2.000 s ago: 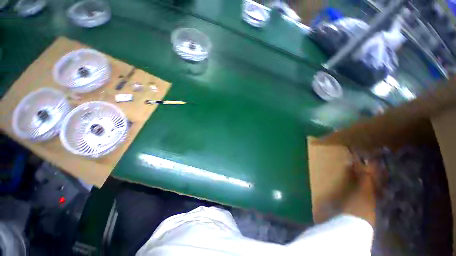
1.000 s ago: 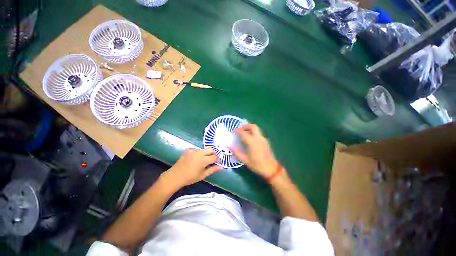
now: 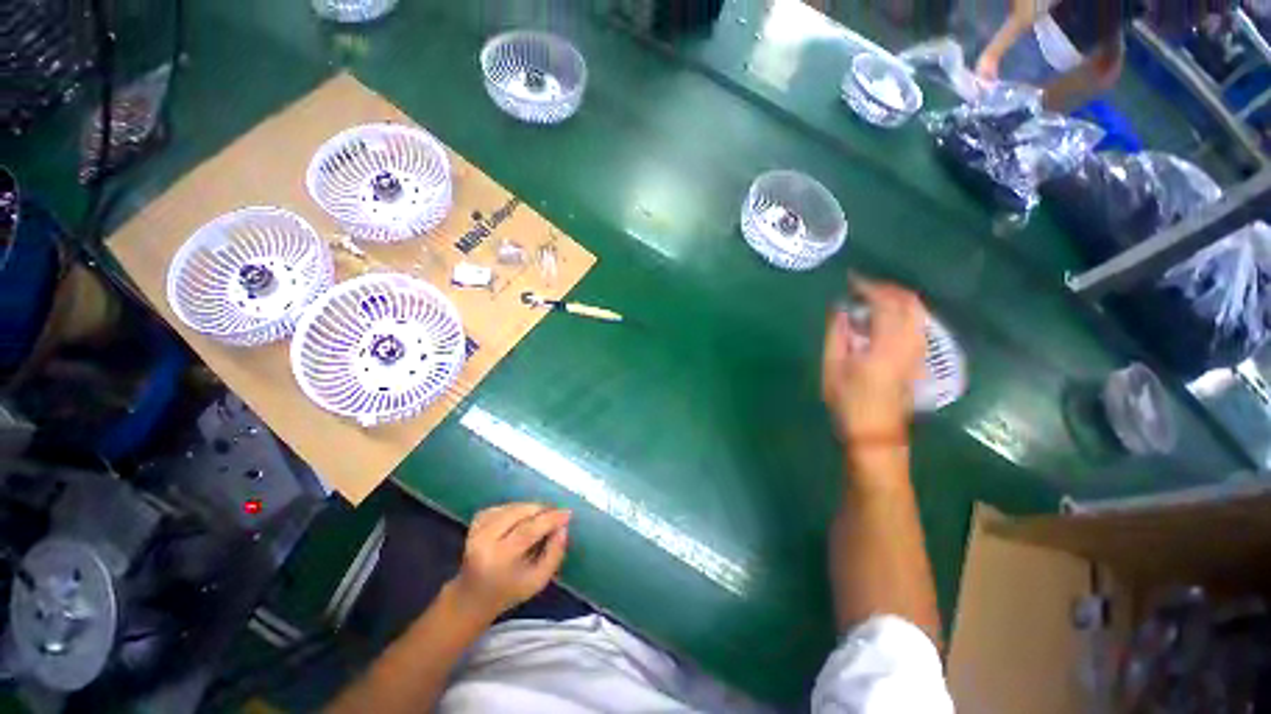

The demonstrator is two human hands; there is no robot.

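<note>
My right hand (image 3: 875, 366) is over the belt at right, fingers bent, overlapping the left side of a white slotted fan housing (image 3: 942, 368). A small greyish spot shows at its fingertips; whether it holds that or grips the housing is unclear. My left hand (image 3: 516, 558) is at the belt's near edge, fingers curled; a small dark spot shows between the fingers, too small to identify. Three white fan housings, at the back (image 3: 381, 183), left (image 3: 251, 276) and front (image 3: 378, 349), sit on the cardboard sheet (image 3: 356, 467).
A yellow-handled tool (image 3: 591, 311) lies beside the cardboard. More housings stand on the green belt (image 3: 669, 419), one beyond my right hand (image 3: 793, 219). An open carton (image 3: 1025, 600) is at lower right. Bagged parts (image 3: 1011, 140) and another person's arms (image 3: 1055, 56) are at far right.
A second ago both hands were at a housing near the front edge. That spot is now bare; my right hand has moved right and away, beside a housing. My left hand is lower and apart from it.
</note>
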